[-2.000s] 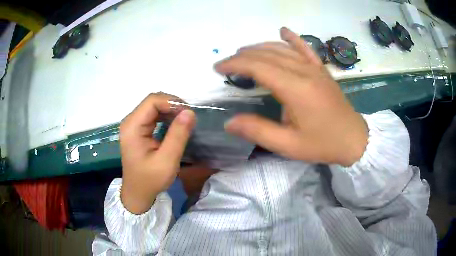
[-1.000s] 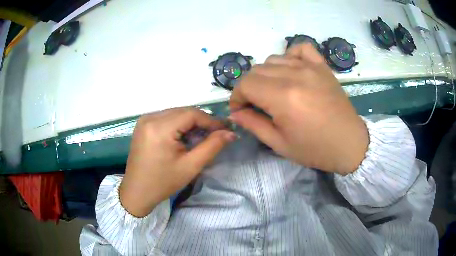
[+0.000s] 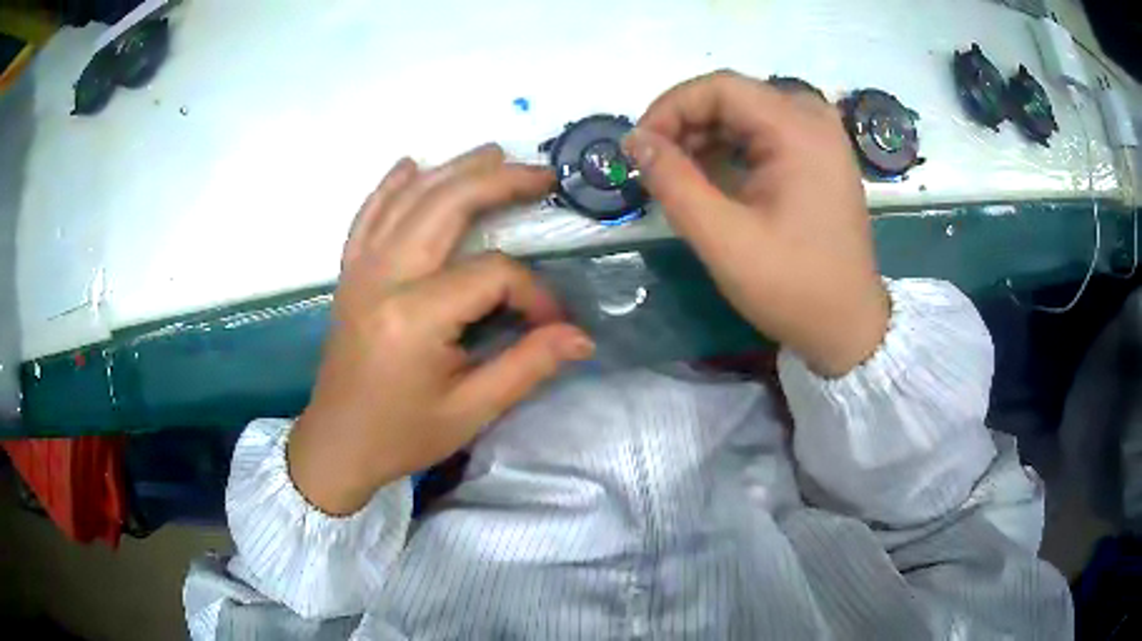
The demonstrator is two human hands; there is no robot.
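A round black watch housing (image 3: 599,168) lies on the white table near its front edge, with a green spot at its centre. My left hand (image 3: 432,313) pinches a clear film sheet (image 3: 614,294) between thumb and index finger over the green edge. Other fingers of my left hand reach to the housing's left rim. My right hand (image 3: 770,207) has thumb and index fingertip pinched together at the housing's right side, above its face. Anything between those fingertips is too small to make out.
Another housing (image 3: 882,132) lies right of my right hand, and one more is partly hidden behind it. Two housings (image 3: 983,88) stand at the far right beside white plugs (image 3: 1059,50) with a thin cable. Two more (image 3: 140,53) are at the back left. A blue speck (image 3: 522,104) lies behind the housing.
My right hand has moved from the film to the housing, fingertips now over its right side. My left fingers have spread toward the housing, still pinching the film. The housing is now more exposed.
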